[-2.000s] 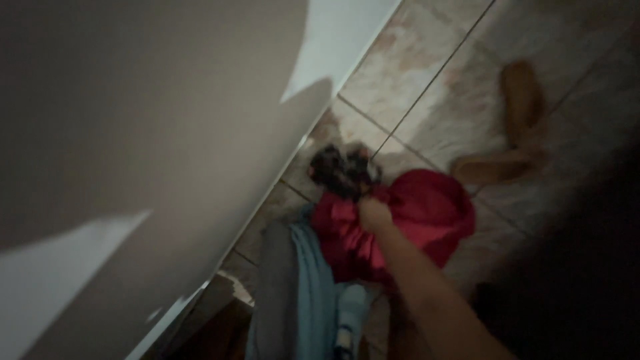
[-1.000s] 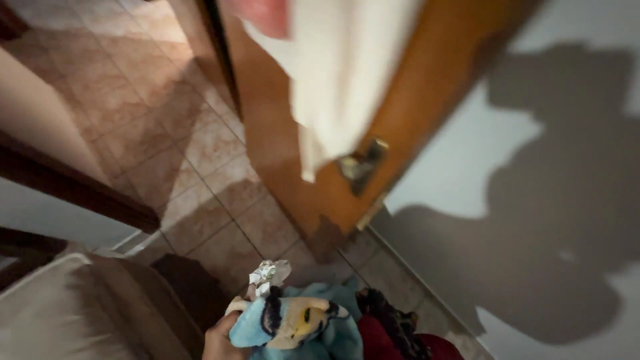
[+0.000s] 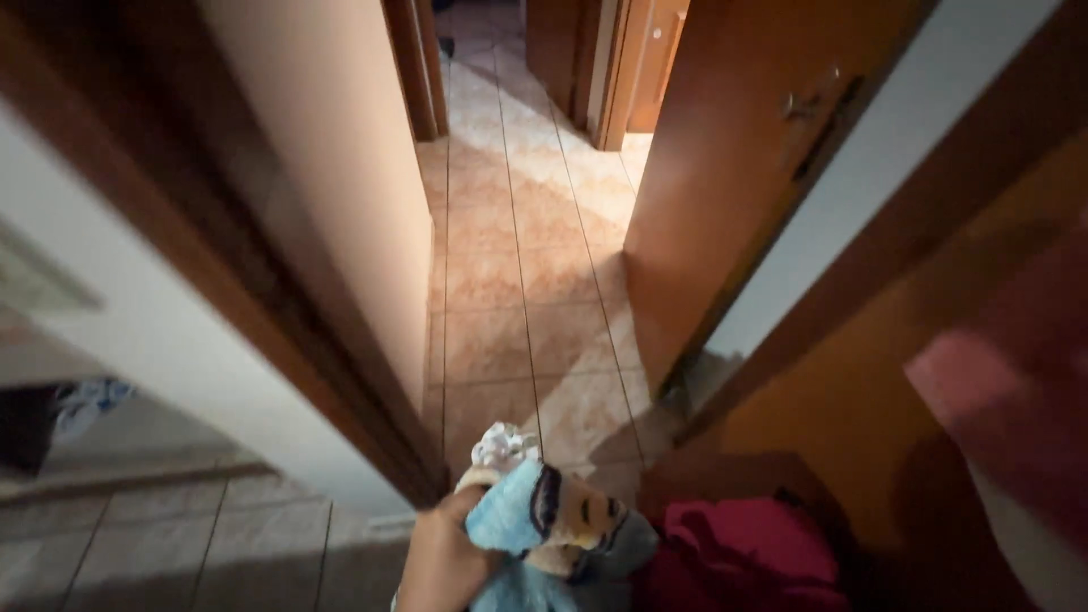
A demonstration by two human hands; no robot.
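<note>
My left hand (image 3: 446, 552), at the bottom centre, is closed around a bundle of soft cloth. The bundle has light blue plush fabric (image 3: 506, 514) with a printed figure in cream, yellow and dark tones, and a white ruffled piece (image 3: 503, 446) sticks out above the fingers. Just right of it lies a red cloth (image 3: 739, 557) with a dark part along its edge; what holds it up is hidden. My right hand is not visible.
A tiled hallway floor (image 3: 484, 272) runs ahead between a pale wall (image 3: 340, 127) and an open wooden door (image 3: 714, 170) with a metal handle (image 3: 799, 106). A door frame (image 3: 323, 399) stands close on the left. Blurred pink and white fabric (image 3: 977, 374) hangs at the right.
The view has swung a lot, from a floor with brown slippers to a doorway and hallway. The blue cloth stays in my left hand from one second ago.
</note>
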